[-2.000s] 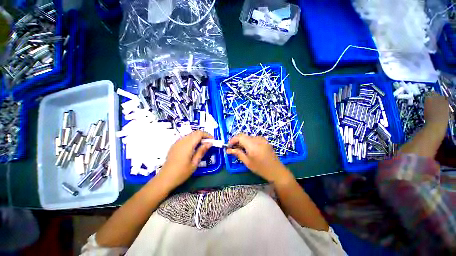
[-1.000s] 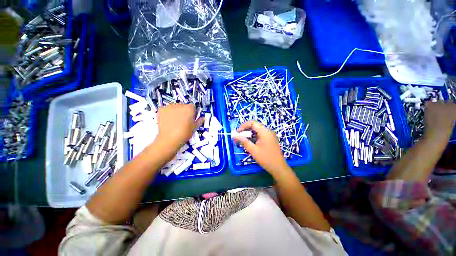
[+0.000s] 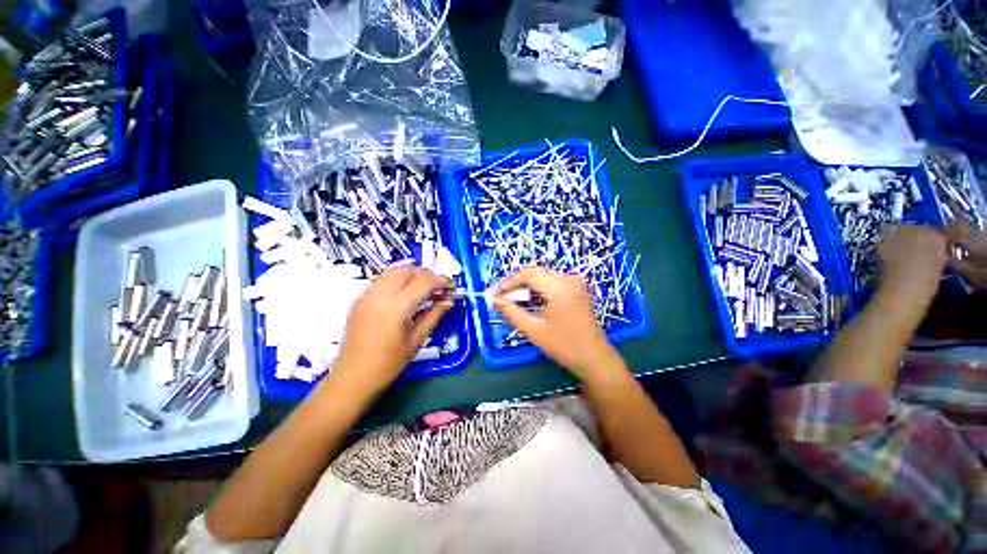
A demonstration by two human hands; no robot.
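Note:
My left hand [image 3: 392, 314] is over the near part of the left blue tray, its fingertips closed on a small piece that is mostly hidden. My right hand [image 3: 552, 312] holds a white sleeve [image 3: 520, 294] above the near edge of the middle blue tray. A thin rod [image 3: 474, 292] spans the gap between both hands' fingertips. White sleeves [image 3: 306, 308] are heaped at the near left of the left blue tray, with shiny metal tubes [image 3: 373, 211] behind them. Thin rods [image 3: 541, 211] lie tangled in the middle blue tray.
A white tub [image 3: 92, 325] with metal pieces stands at left. A clear plastic bag [image 3: 363, 92] covers the left tray's back. A clear container [image 3: 563, 54] stands behind. Another blue tray [image 3: 747, 348] is at right, near a person's hand [image 3: 911, 260] and plaid sleeve.
My left hand has moved from over the metal tubes towards me, back to my right hand, its fingertips now at the rod's left end. The neighbour's hand has moved slightly nearer.

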